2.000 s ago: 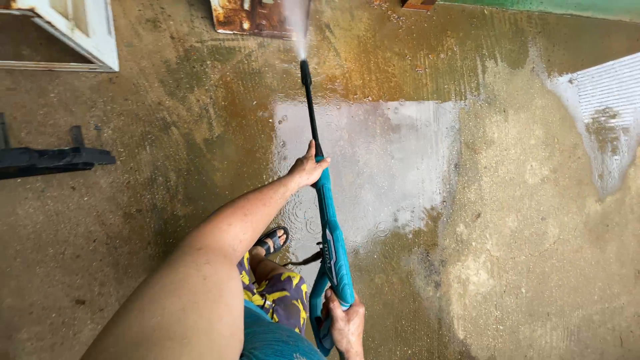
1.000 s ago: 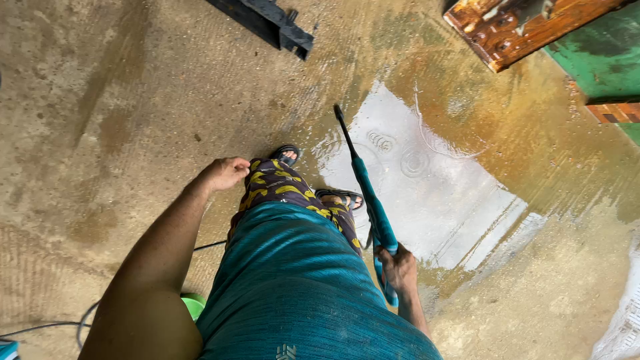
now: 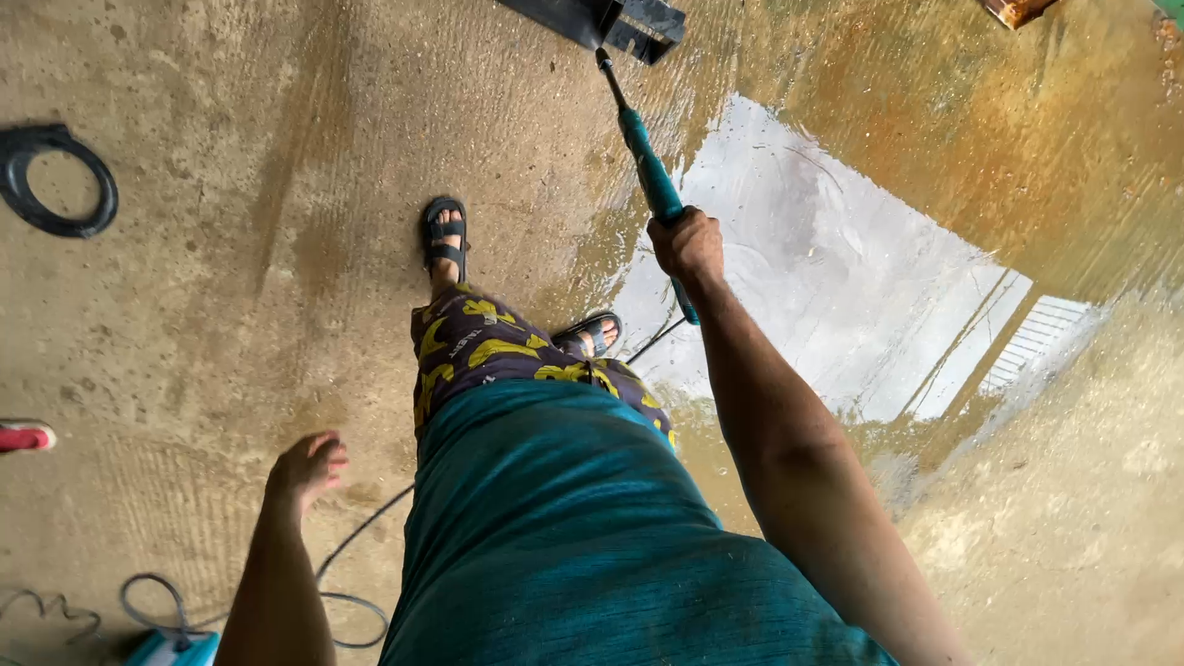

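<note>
My right hand [image 3: 689, 245] is closed around the handle of a teal pressure washer gun [image 3: 652, 166] with a short black lance. The lance points toward the top, its tip beside a black metal piece [image 3: 638, 28] lying on the concrete floor. No spray shows from the nozzle. A dark hose [image 3: 657, 340] runs from the gun's lower end toward my foot. My left hand [image 3: 310, 467] hangs free at my left side, its fingers loosely apart with nothing in them.
A black ring-shaped object [image 3: 57, 180] lies at the left. Hose loops [image 3: 347, 601] spread near a teal machine [image 3: 173, 647] at the bottom left. Wet, reflective floor [image 3: 805, 259] stretches right of my sandalled feet. A rusty brown piece [image 3: 1016, 11] is at the top right.
My left hand has let go of the gun's front and moved to my left side. The water spray seen earliest is gone. The gun has swung toward the black metal piece. The view has turned.
</note>
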